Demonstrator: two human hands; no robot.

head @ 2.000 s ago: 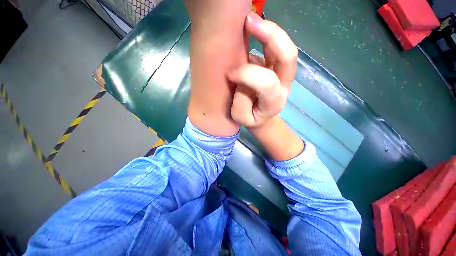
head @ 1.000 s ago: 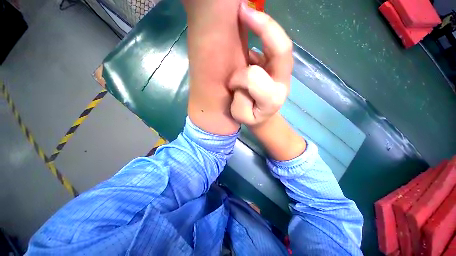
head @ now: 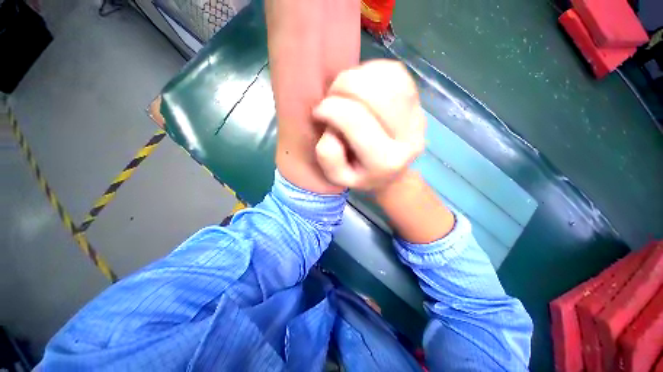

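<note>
My left forearm is bare and reaches up past the top edge, so my left hand is out of the picture. The blue gridded smock sleeve ends in a gathered cuff below the elbow. My right hand is slightly blurred. Its fingers are curled in, with the knuckles against the inner side of the left forearm, and no object shows in it. Its own blue sleeve ends above the wrist. A pale blue-green ribbed pad lies under and beside the right hand.
The dark green mat covers the bench and has a thin slit. Red slabs lean at the lower right, with more red slabs at the upper right. A red-orange item stands at the top. Striped tape marks the floor at left.
My right hand's raised index finger has folded in, and the hand is now closed against the left forearm. The view has shifted slightly.
</note>
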